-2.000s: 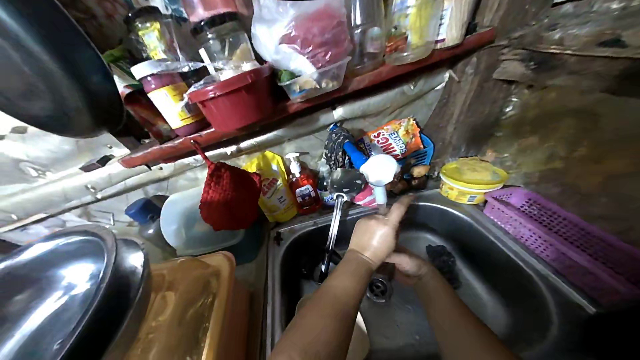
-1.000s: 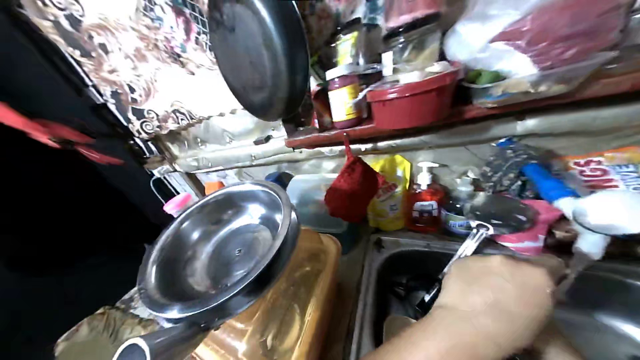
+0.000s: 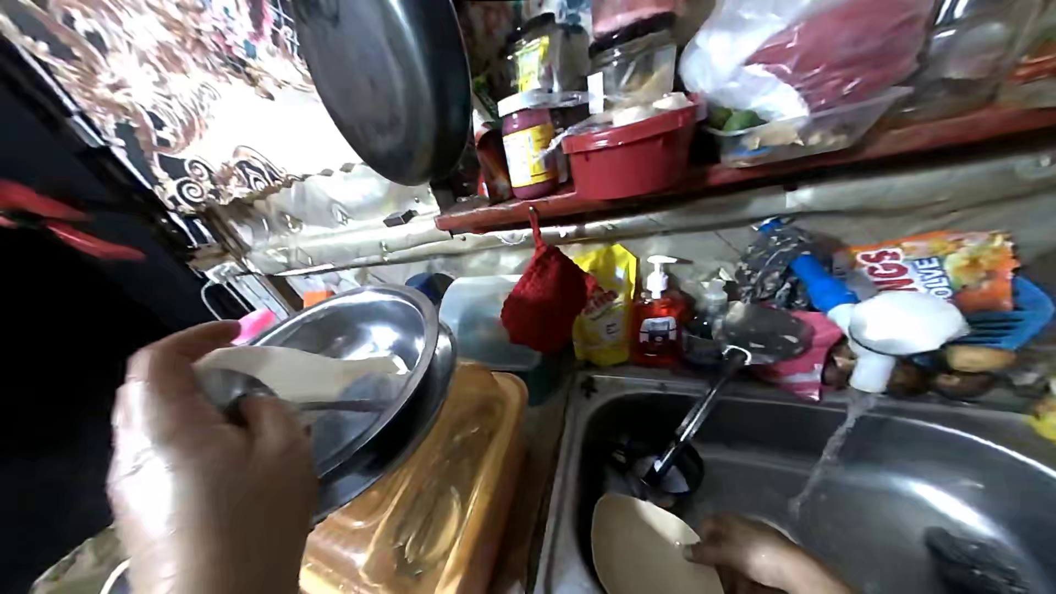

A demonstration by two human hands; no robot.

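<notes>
My left hand [image 3: 214,454] grips a pale flat utensil [image 3: 289,371] together with a metal spoon or ladle [image 3: 235,388], over a stainless steel bowl [image 3: 425,330] at the left. That bowl rests tilted on a dark pan above an orange plastic container [image 3: 495,429]. In the sink [image 3: 742,445], my right hand [image 3: 751,549] holds the edge of a beige plate or shallow dish [image 3: 648,549]. Water runs from the white faucet [image 3: 873,371]. A long-handled metal ladle [image 3: 693,425] leans in the sink's left corner beside a small black vessel [image 3: 681,474].
Behind the sink stand a red soap pump bottle [image 3: 657,326], a yellow pouch [image 3: 606,305] and an orange packet [image 3: 949,268]. A red cloth potholder [image 3: 544,297] hangs from the red shelf [image 3: 874,148], which holds jars and tubs. A dark frying pan [image 3: 392,82] hangs upper left.
My left hand has come over to the steel bowl at the left with utensils in it. My right hand is lower in the sink, on the beige dish. The view has swung left.
</notes>
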